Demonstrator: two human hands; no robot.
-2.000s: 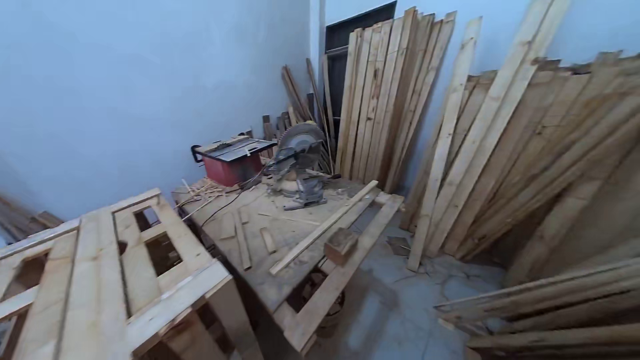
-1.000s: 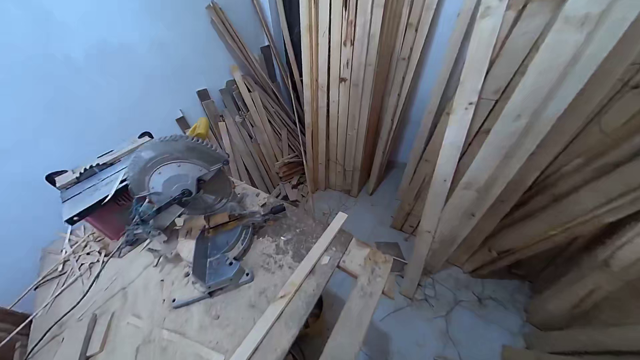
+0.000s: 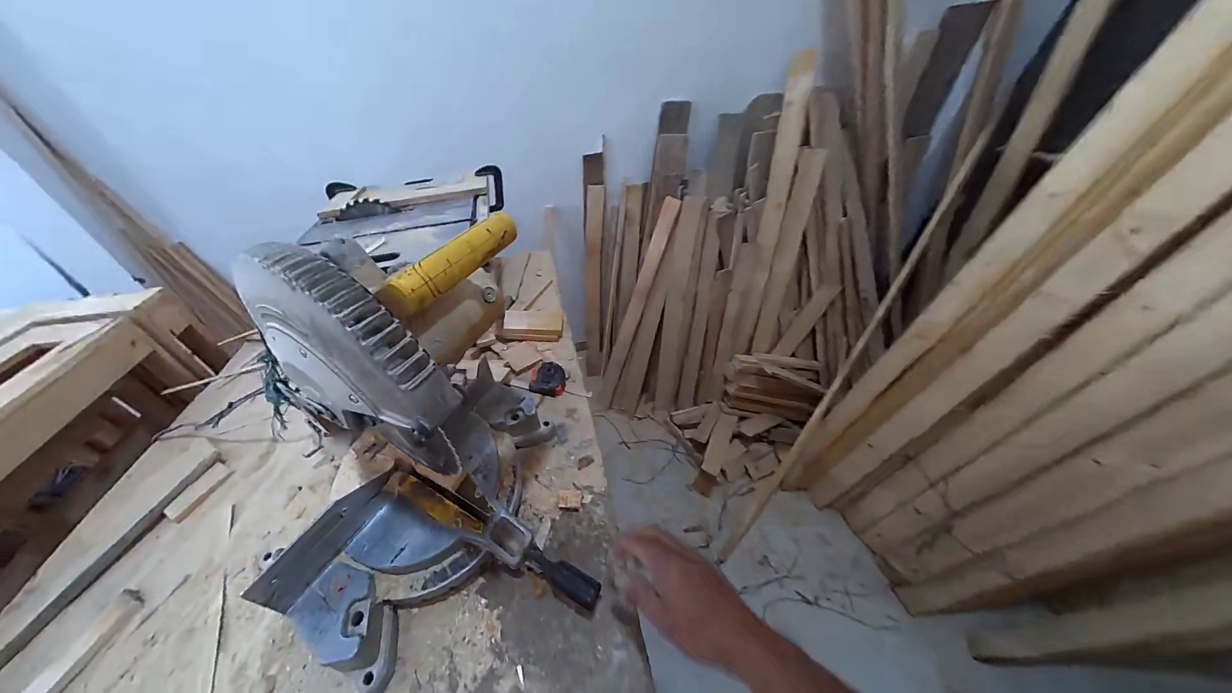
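Observation:
My right hand reaches in from the bottom, blurred, just right of the black handle of a miter saw. A gap shows between the hand and the handle; whether the fingers hold anything I cannot tell. The miter saw, with a grey blade guard and yellow motor housing, stands on a dusty wooden workbench. Behind it on the bench lie a black and red tape measure and wood offcuts. My left hand is out of view.
A table saw stands at the back of the bench. Narrow wood strips lean on the wall, with scraps on the floor. Long boards lean at the right. A slatted wooden frame is at the left.
The view has come closer to the miter saw and turned left. My right hand has come into view beside the saw's black handle; neither earlier frame shows a hand.

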